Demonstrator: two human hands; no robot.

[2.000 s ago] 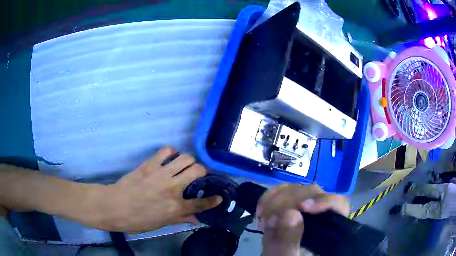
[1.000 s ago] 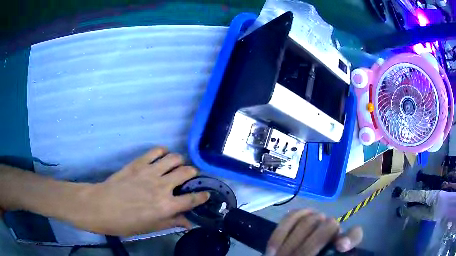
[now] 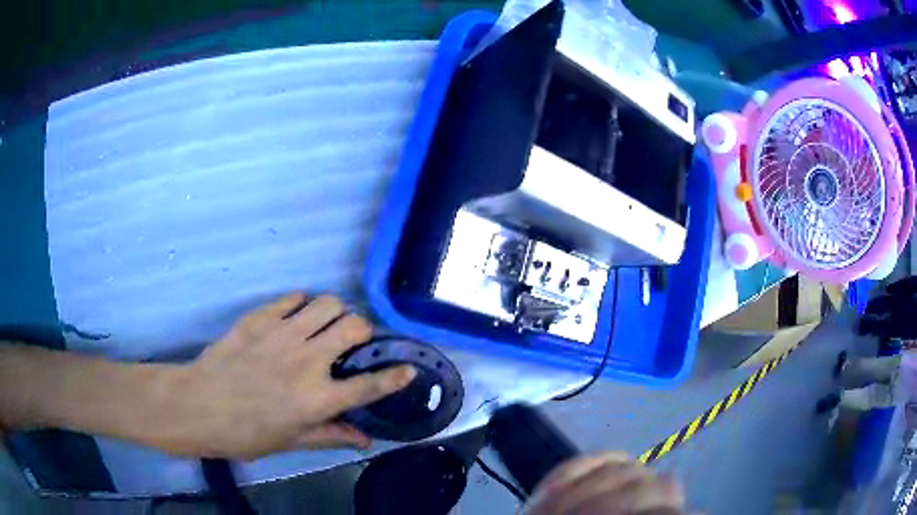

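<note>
A black ear cup (image 3: pixel 420 410) lies with its open inner face up at the front edge of the white foam sheet. My left hand (image 3: pixel 292 377) holds it, with the index finger across its face. A second round black cup (image 3: pixel 410 485) is just below it, at the bottom edge of the picture. My right hand (image 3: pixel 603 488) is at the bottom, partly cut off and blurred, and grips the black electric screwdriver (image 3: pixel 531 441). The screwdriver's front end is to the right of the ear cup, apart from it; its bit cannot be made out.
A blue tray (image 3: pixel 402 216) holds the black and white screw feeder (image 3: pixel 603 196) with its silver pick-up plate (image 3: pixel 473 264). Clear plastic covers the feeder's far end. A pink fan (image 3: pixel 822 186) stands right of the tray. A cord runs over the tray's near rim. Yellow-black tape marks the floor.
The screwdriver has moved away from the ear cup, to the right. My right hand is lower in the picture. My left hand remains on the cup.
</note>
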